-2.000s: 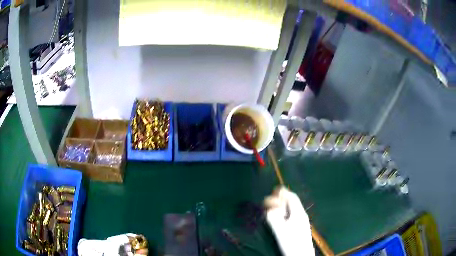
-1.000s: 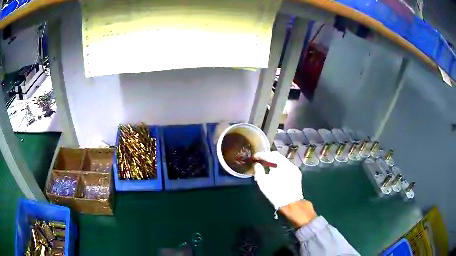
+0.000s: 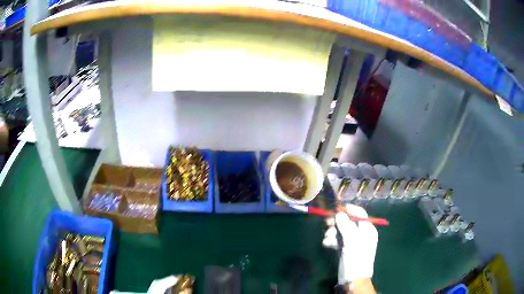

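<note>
My right hand [image 3: 357, 244], in a white glove, holds a grease brush [image 3: 373, 220] with a red handle. The brush lies level, its pale tip pointing left, just in front of the white grease tub [image 3: 296, 178] with brown contents. My left hand [image 3: 164, 285], also gloved, is cut off by the bottom edge. It holds a small brass part [image 3: 185, 283], blurred, beside the dark assembly block [image 3: 223, 279].
Blue bins of brass pins [image 3: 187, 175] and dark parts [image 3: 238, 185] stand at the back. A brown four-compartment box [image 3: 123, 221] and a blue bin of lock cylinders [image 3: 74, 261] are at left. Finished units [image 3: 381, 189] stand at right. A shelf [image 3: 241, 10] hangs above.
My right hand let go of a long wooden handle, took the brush in the tub, and has drawn it out towards the front right. My left hand has come back into view at the bottom.
</note>
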